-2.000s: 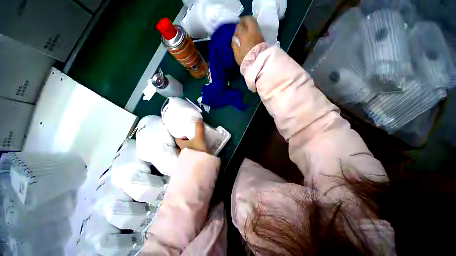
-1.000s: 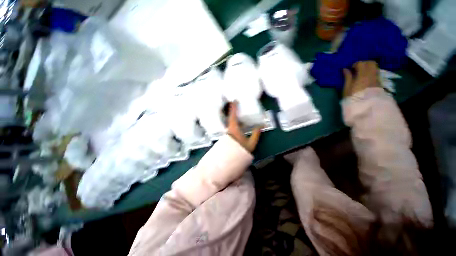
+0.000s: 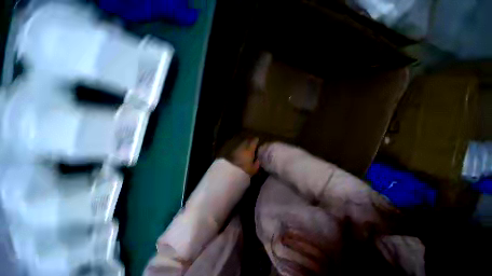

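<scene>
My left hand (image 3: 245,155) is at the middle of the picture, just off the bench edge. It is dark and blurred, and whether it holds anything cannot be told. My right hand (image 3: 258,151) is close against it at the end of the pink sleeve and mostly hidden. Both are at the near side of an open brown carton (image 3: 350,118). White security cameras (image 3: 81,59) lie side by side on the green bench (image 3: 167,140) at the left, blurred, their flat bases toward the bench edge.
A dark blue cloth (image 3: 151,9) lies on the bench at the top. Right of the carton are a bright blue thing (image 3: 402,186), a brown cardboard surface (image 3: 439,118) and a ribbed clear sleeve (image 3: 479,159). Clear plastic (image 3: 391,8) shows at the top right.
The view has swung right and down toward the carton. My left hand has left the cameras and my right hand has let go of the blue cloth; the two hands have come together.
</scene>
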